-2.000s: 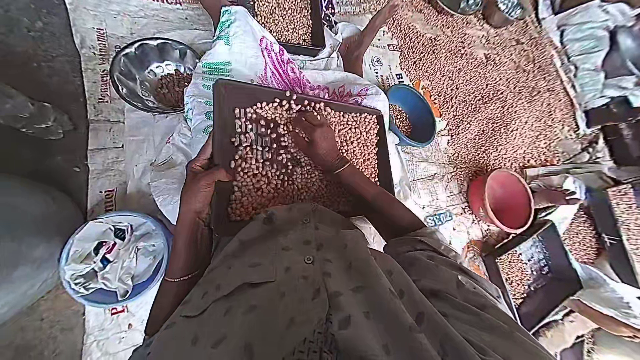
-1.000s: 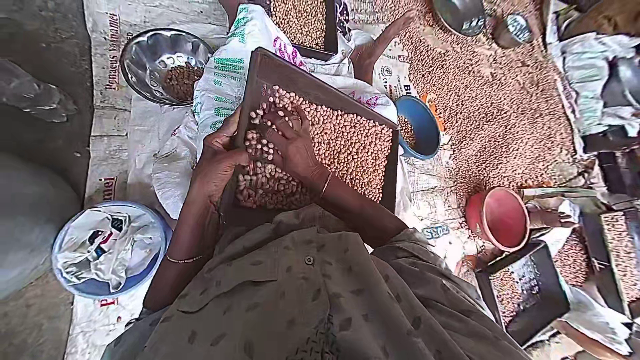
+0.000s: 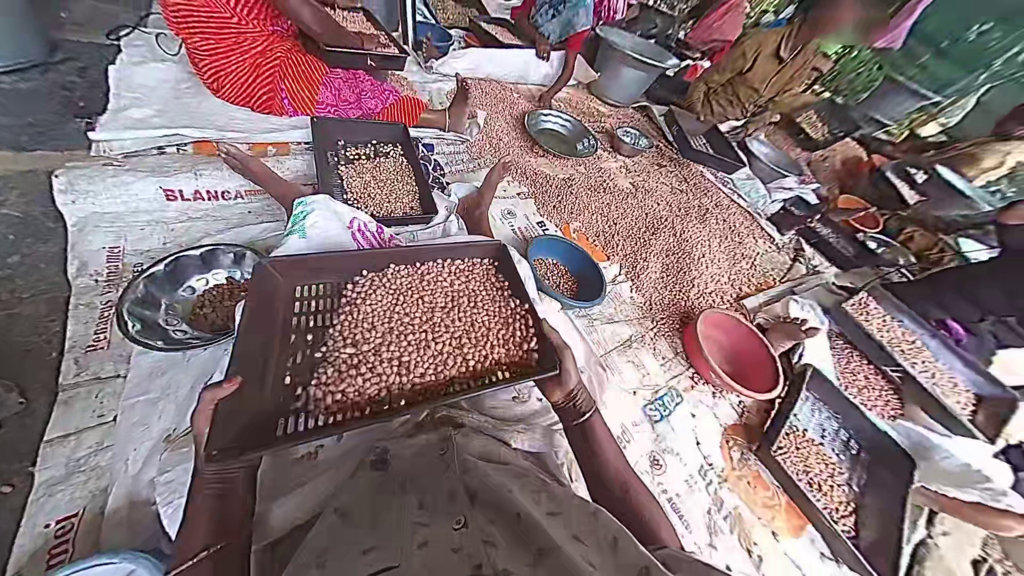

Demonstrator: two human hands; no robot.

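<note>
Both hands grip a brown slotted plastic tray over the lap. My left hand holds its left end, thumb up on the rim; my right hand holds its right end, with bangles at the wrist. Pinkish shelled nuts or beans fill the middle and right of the tray, while slots show bare at its left. Beyond it, a second black tray with paler nuts lies between the feet. A metal bowl with dark pieces stands to the left, and a blue bowl with some nuts to the right.
A wide layer of nuts covers the sheets at the right, with a steel bowl on it. A red bowl and a black tray are at the right. Other people sit around with trays. A grey tub stands at the back.
My right hand has left the nuts inside the tray and now holds its right end. The tray's nuts now lie toward the middle and right. The view has tilted up, showing more people.
</note>
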